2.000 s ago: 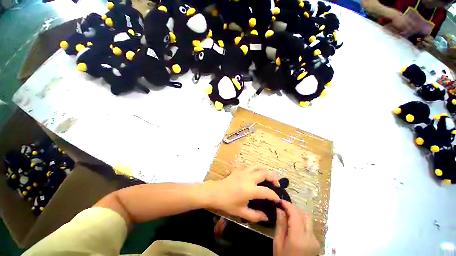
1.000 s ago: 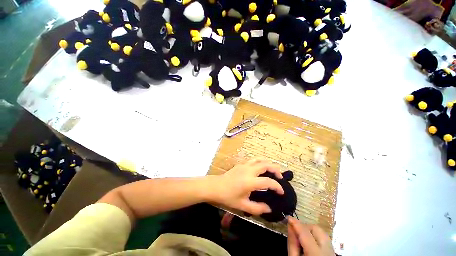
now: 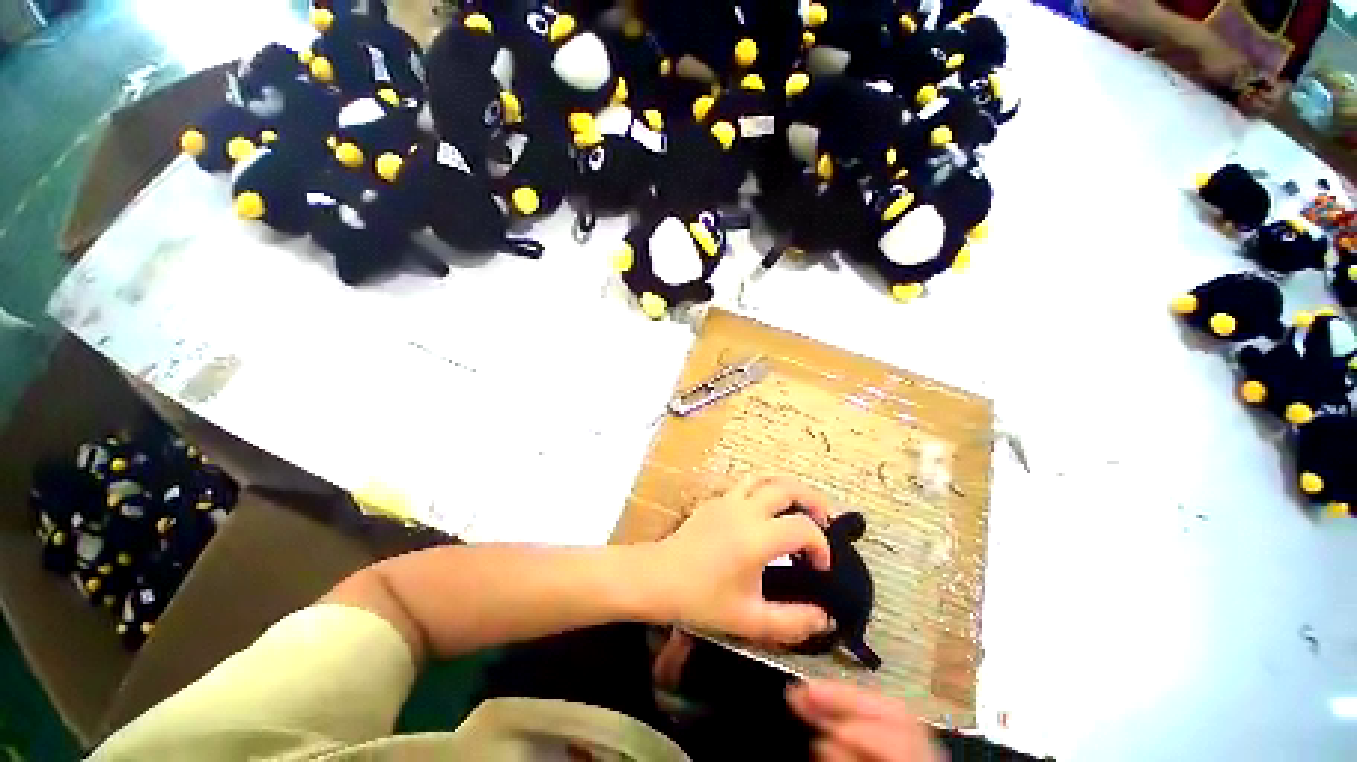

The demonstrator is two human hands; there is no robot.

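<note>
A black plush penguin (image 3: 845, 591) lies on the near part of the cardboard work board (image 3: 953, 596). My left hand (image 3: 744, 566) holds it from the left, fingers curled over it. A short black piece sticks out at its lower right. My right hand (image 3: 871, 722) is below and right of the toy at the bottom edge, apart from it, blurred and partly cut off. No needle or thread can be made out. Silver thread snips (image 3: 717, 387) lie at the board's top left.
A pile of penguins (image 3: 670, 134) covers the table's far side. Several more penguins (image 3: 1280, 357) lie at the right. A cardboard carton (image 3: 223, 625) with penguins stands at the lower left. Another person's hands (image 3: 1191, 52) are at the top right. Thread scraps dot the board.
My right hand was at the toy, then at its lower edge; it is now lower and away from it. My left hand still holds the toy. The camera view has shifted slightly.
</note>
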